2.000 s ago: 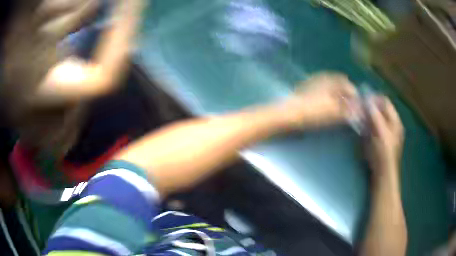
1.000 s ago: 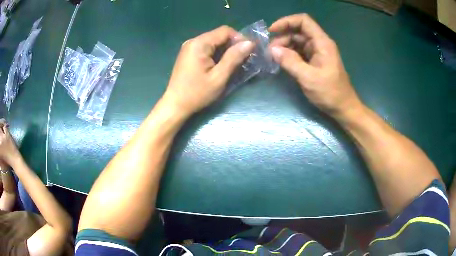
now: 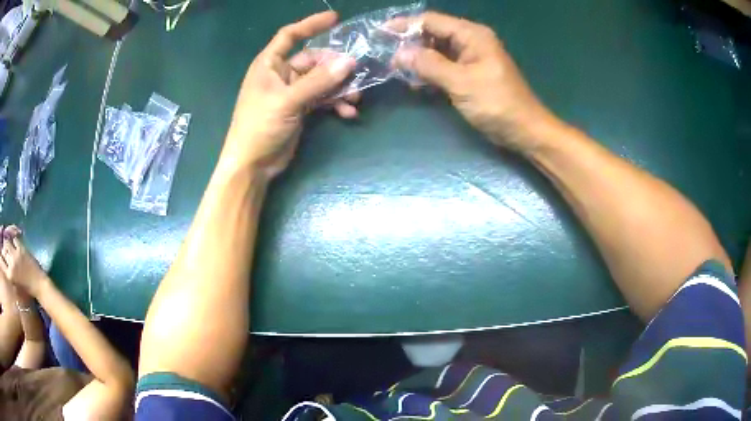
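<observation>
A clear plastic bag (image 3: 362, 49) is held above the green bench top near the top middle. My left hand (image 3: 292, 94) pinches its left side between thumb and fingers. My right hand (image 3: 461, 70) pinches its right side near the top. The bag is crinkled and reflects light; I cannot tell what is inside it. A pile of overlapping clear bags (image 3: 146, 152) lies flat on the bench to the left of my left hand, apart from it.
Other bags (image 3: 39, 144) lie beyond the pale line (image 3: 92, 189) at left. A person's arms (image 3: 66, 329) are at lower left. Cream-coloured bars (image 3: 86, 12) stand at the far left edge. A bag (image 3: 716, 48) lies at far right.
The view has shifted slightly. Both hands are higher in the picture and the bag is now stretched wider between them. Two seconds ago the view was blurred and turned toward a neighbour at left.
</observation>
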